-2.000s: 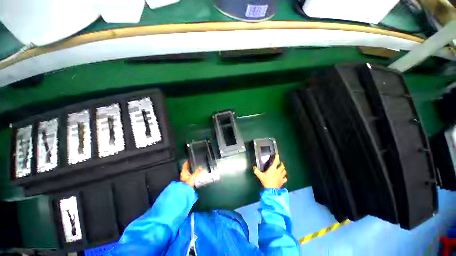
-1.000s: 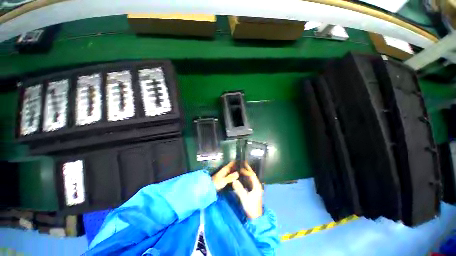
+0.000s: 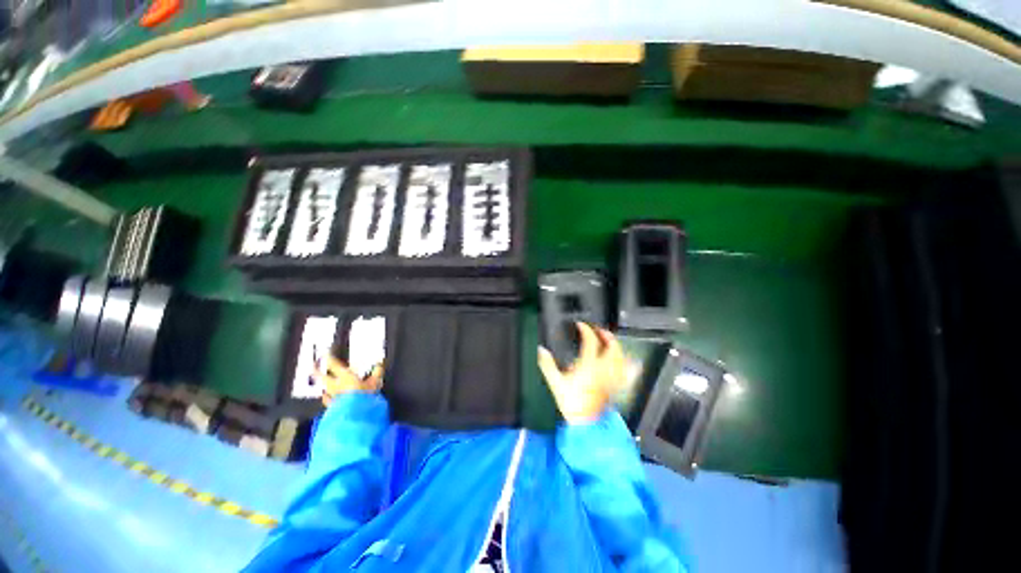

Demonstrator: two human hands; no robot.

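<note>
My left hand point(image 3: 352, 381) is at the near foam tray point(image 3: 453, 364), its fingers around the lower end of a silver-white unit point(image 3: 367, 339) in the second pocket. Another silver-white unit point(image 3: 314, 356) lies in the first pocket. My right hand point(image 3: 587, 378) grips the lower end of the left dark jig point(image 3: 571, 293), hiding that end; whether a unit lies inside cannot be told. A second jig point(image 3: 653, 280) stands upper right of it. A third jig point(image 3: 682, 412) lies tilted to the right, with a shiny reflection.
Behind the near tray, a stacked foam tray point(image 3: 381, 266) holds several silver-white units. Tall black trays point(image 3: 918, 369) stand far right. Cardboard boxes point(image 3: 554, 76) lie under the pale shelf edge point(image 3: 448, 30). Curved shiny pieces point(image 3: 143, 327) and a ribbed part tray point(image 3: 140, 244) are at left.
The view has shifted left. My hands have parted: the left has moved to the near tray, where a second unit now shows, and the right to the left jig. The near-right jig lies released.
</note>
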